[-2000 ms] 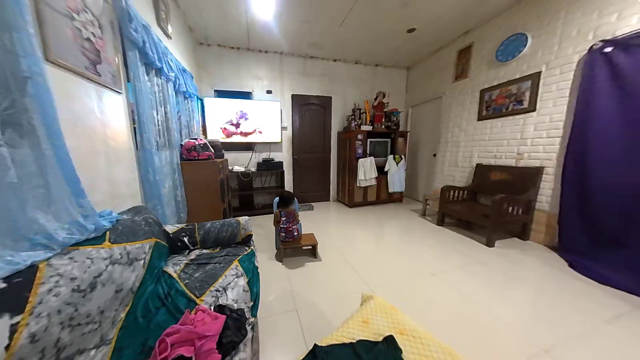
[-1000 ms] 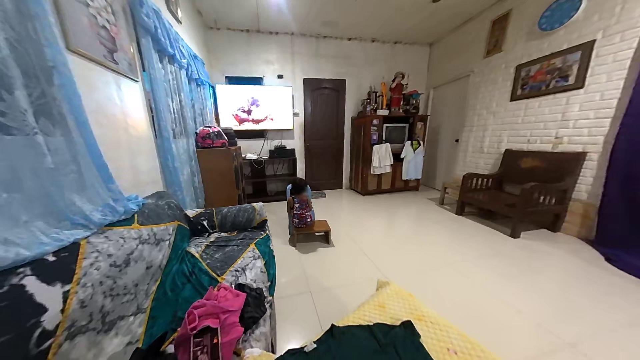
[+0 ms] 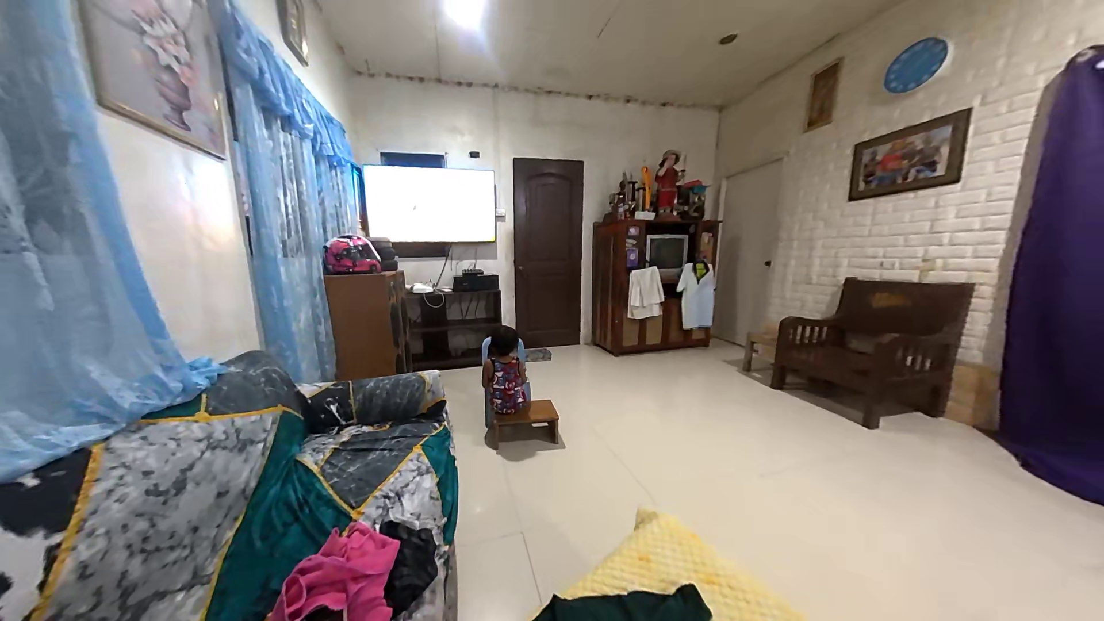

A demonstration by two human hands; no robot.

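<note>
Neither of my hands shows in the head view. At the bottom edge lies a dark green cloth [image 3: 630, 605] on a yellow quilted pad or cushion [image 3: 690, 552]. To its left, a bright pink garment [image 3: 341, 573] and a black cloth [image 3: 412, 565] rest in a heap on the sofa [image 3: 198, 466], which has a marble-patterned cover in grey, green and gold.
A person [image 3: 506, 375] sits on a low wooden bench [image 3: 539, 412], back to me. Farther off stand a lit television [image 3: 431, 204], a dark door [image 3: 548, 250] and a wooden cabinet [image 3: 612, 285]. A wooden armchair [image 3: 897, 319] is by the right wall, near a purple curtain [image 3: 1052, 285].
The television picture has gone from a coloured figure on white to almost plain white. The dark green cloth shows less at the bottom edge than one second ago, as the view has shifted.
</note>
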